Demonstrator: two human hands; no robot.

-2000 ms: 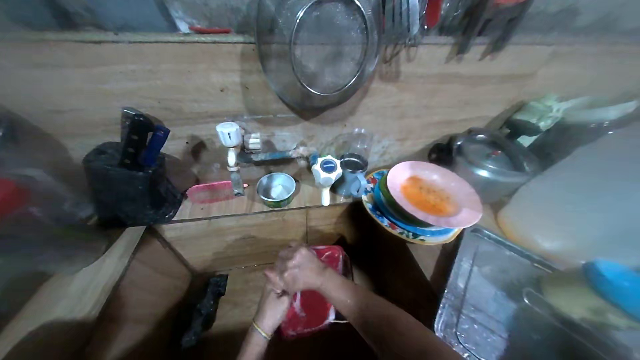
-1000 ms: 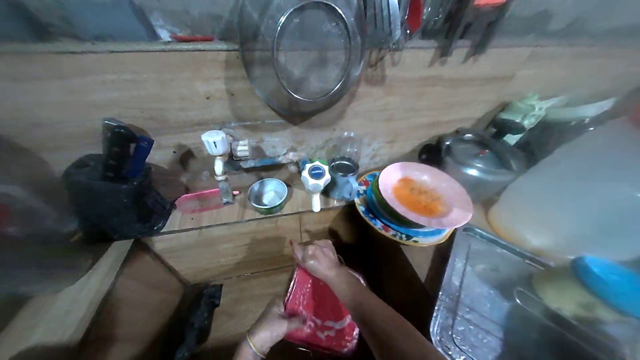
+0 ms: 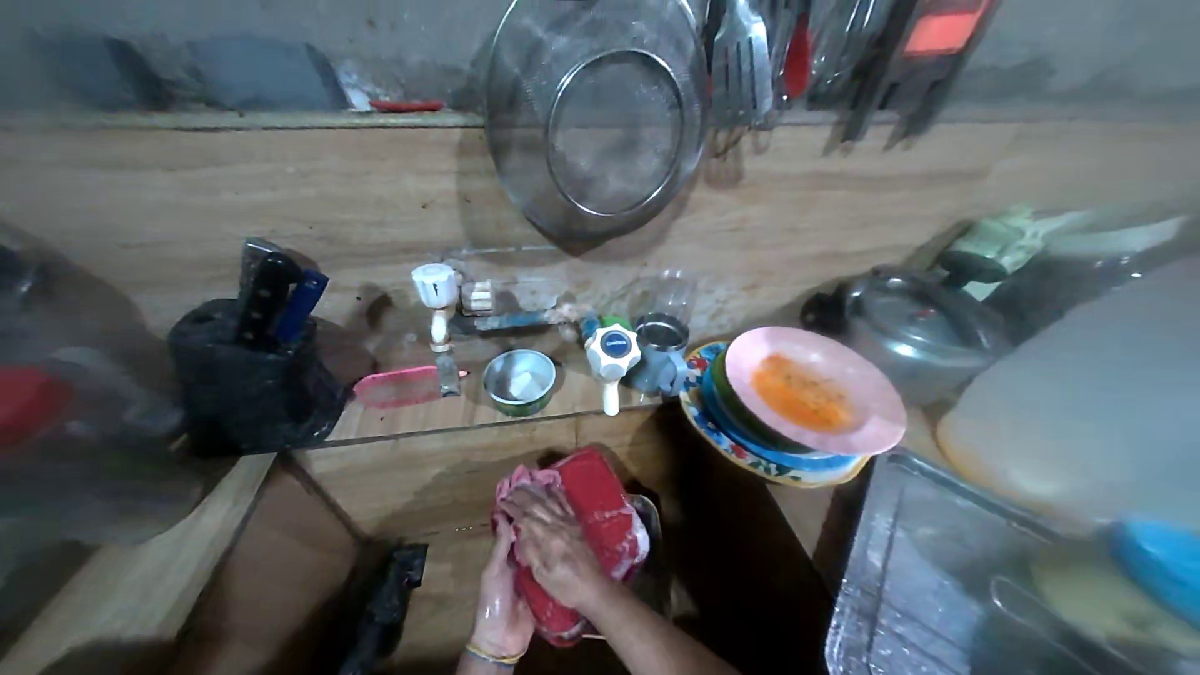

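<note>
A soapy red plastic container [image 3: 600,506] is between my hands at the lower middle of the view, over the wooden-looking basin. My left hand [image 3: 502,600] grips its left side, with the fingers partly hidden. My right hand [image 3: 544,539] lies on it and presses a pink cloth [image 3: 525,483] against its surface. Foam shows on the container's right edge. Behind my hands, a small metal bowl [image 3: 520,380] sits on the ledge near a white-handled tap [image 3: 613,356]. Part of a metal vessel [image 3: 647,516] shows just right of the container.
Stacked plates, topped by a pink plate [image 3: 877,403] with orange residue, stand at the ledge's right. A metal tray [image 3: 862,581] is at lower right, a lidded pot [image 3: 923,328] behind. Knives stand in a black-wrapped holder [image 3: 248,403] at left. A black plastic item [image 3: 389,591] lies lower left.
My left hand has moved up along the container's side. The red container is now tilted differently, and the pink cloth shows under my right hand.
</note>
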